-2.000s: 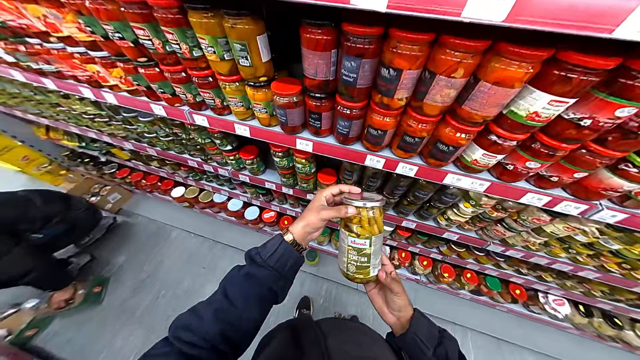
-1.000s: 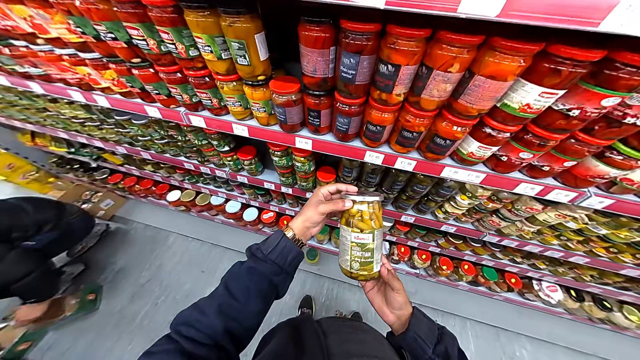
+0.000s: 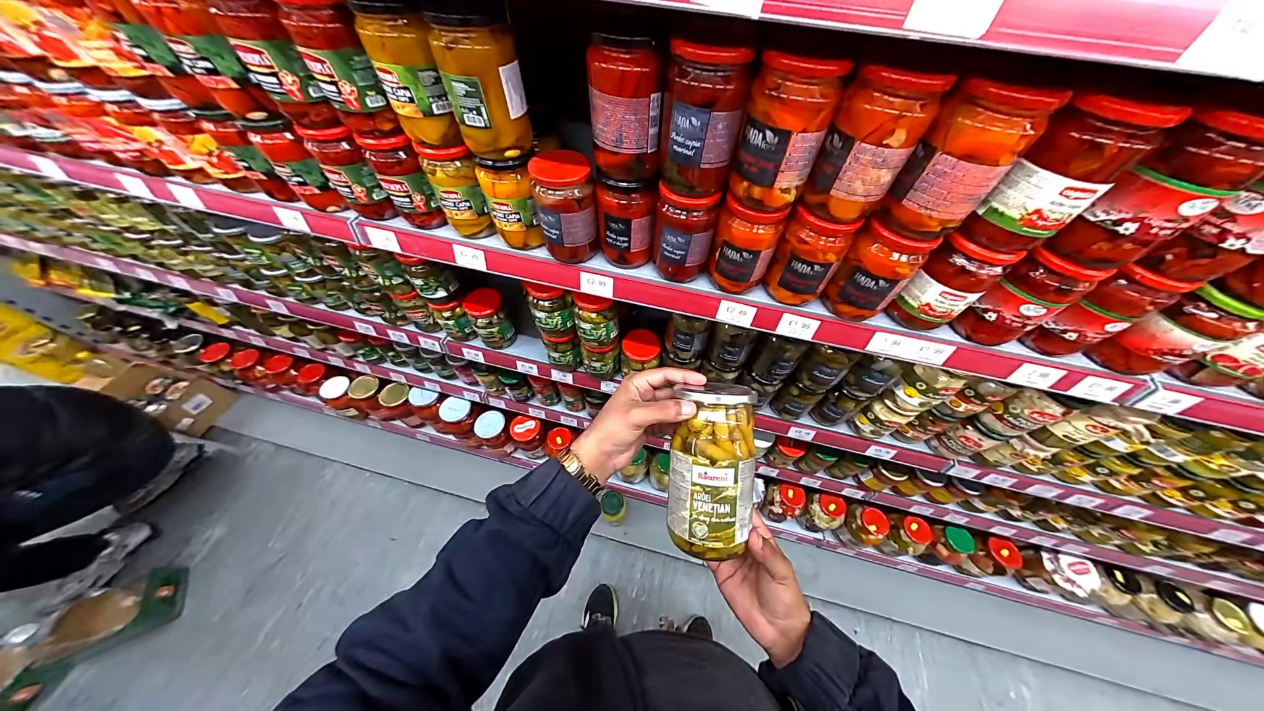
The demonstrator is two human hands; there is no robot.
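A glass jar of pickled green-yellow peppers (image 3: 713, 479) stands upright between my hands, its printed label facing me and its metal lid on. My left hand (image 3: 637, 420) holds it at the top, with thumb and fingers at the lid and neck. From below, my right hand (image 3: 765, 592) supports the base and lower right side; some of its fingers are hidden behind the glass. Behind the jar run shelves of other jars, with red peppers (image 3: 864, 281) on the upper shelf and dark jars (image 3: 731, 346) on the one under it.
A red-edged shelf (image 3: 592, 281) with price tags crosses the view. Lower shelves hold jars with red, white and green lids (image 3: 958, 540). One small jar (image 3: 613, 507) is by the bottom shelf edge. At left, a person in dark clothes (image 3: 79, 464) is beside cardboard boxes (image 3: 163, 395) and a tray (image 3: 99, 622).
The jar has turned slightly between my hands since the first frame, so its label faces me more squarely. The person at left has shifted, and their hand no longer shows.
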